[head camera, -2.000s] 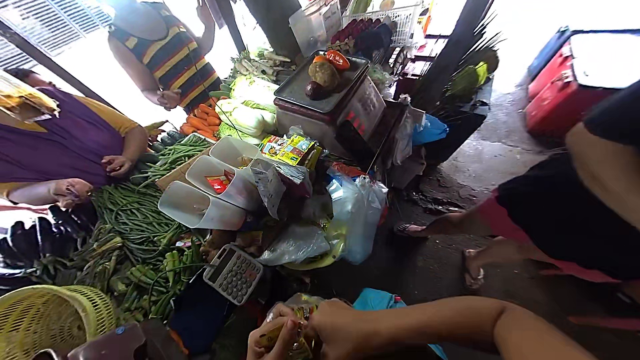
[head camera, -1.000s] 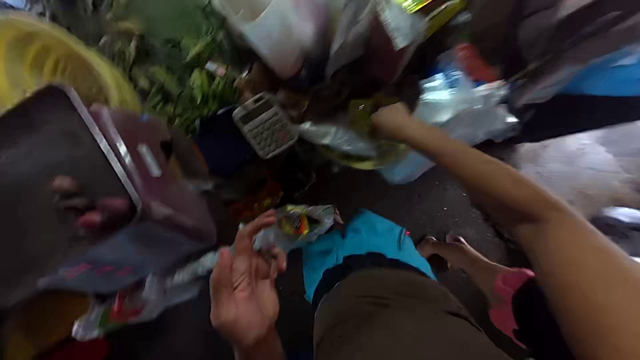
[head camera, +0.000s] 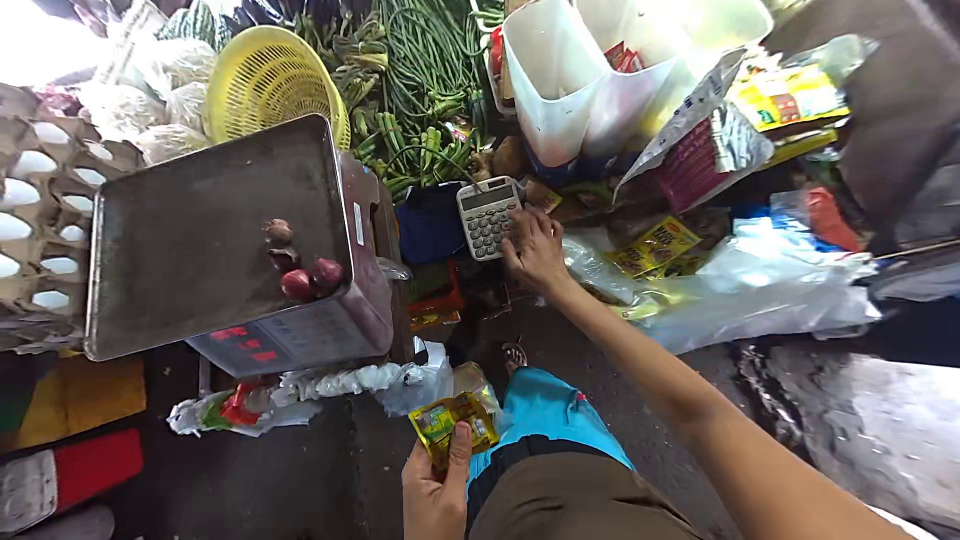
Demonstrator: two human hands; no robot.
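Note:
Yellow seasoning sachets are pinched between the thumb and fingers of my left hand, low in the middle of the head view. My right hand rests its fingertips at the right edge of a pale desk calculator, over or beside its keys, holding nothing that I can see. To the left, several red onions lie on the dark metal tray of a digital weighing scale. More yellow sachets lie among plastic bags, right of my right hand.
Cardboard egg trays stand at the left, with a yellow plastic basket behind the scale. Long green beans lie at the back. White plastic bins stand right of them, above clear plastic bags. A string of small bags hangs below the scale.
The view has swung left, bringing the whole scale tray into sight. My right hand has moved from the plastic bags to the calculator. My left hand, spread a second ago, now grips the yellow sachets.

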